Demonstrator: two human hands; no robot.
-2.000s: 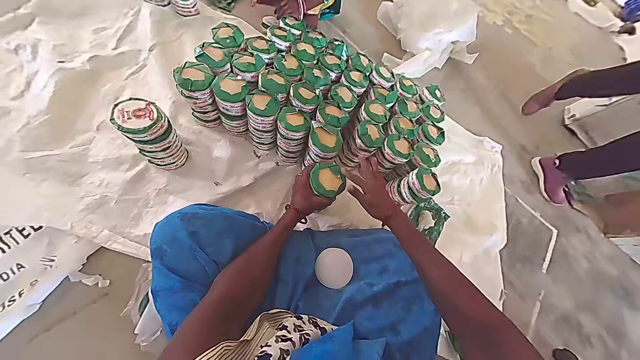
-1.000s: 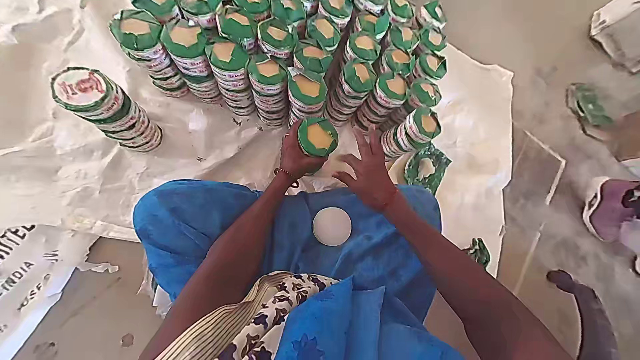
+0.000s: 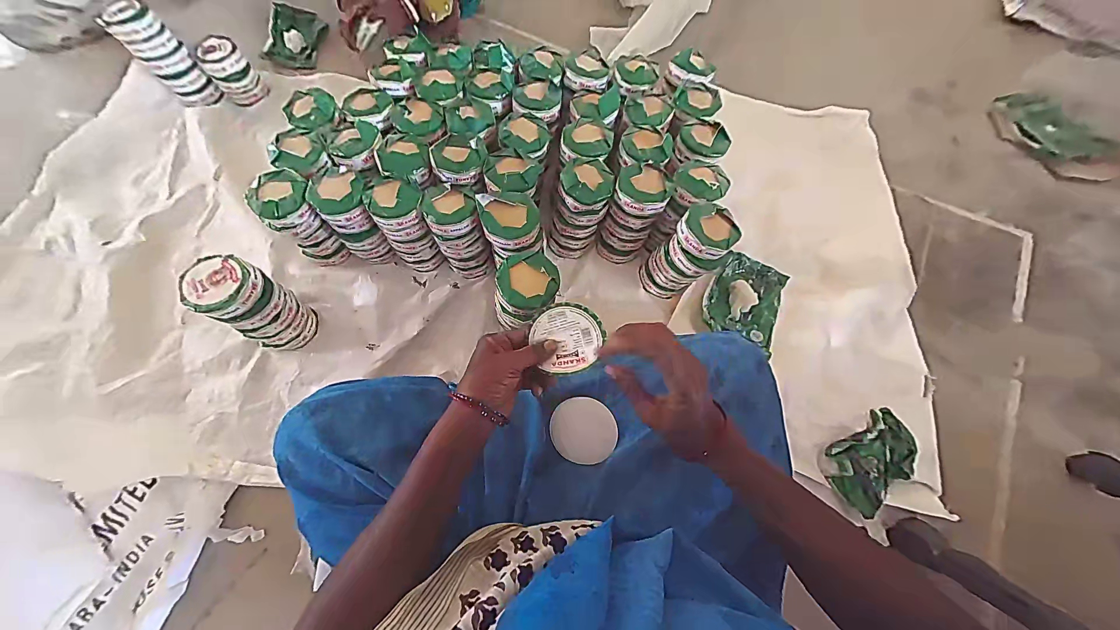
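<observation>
My left hand (image 3: 507, 367) grips a round pack (image 3: 569, 337) at its left edge, its white printed face toward me. My right hand (image 3: 669, 385) is just right of the pack, fingers bent and apart; whether a fingertip touches the rim I cannot tell. Directly beyond the pack stands a short stack with a green-wrapped top (image 3: 528, 278). A white disc (image 3: 584, 430) lies on the blue cloth of my lap. Farther off stand several rows of stacked round packs (image 3: 451, 206), with green wrapping folded over their tops around tan centres.
A separate leaning stack (image 3: 249, 302) stands at the left on the white sheet (image 3: 814, 201). Two more stacks (image 3: 166, 57) are at the far left. Green wrappers lie at the right, one near my knee (image 3: 745, 302) and one lower (image 3: 872, 461). A printed sack (image 3: 122, 551) is at lower left.
Between my hands, a pack with its white printed face showing is now in my left hand; before, that hand was at a green-topped stack. My right hand has drawn back toward my lap.
</observation>
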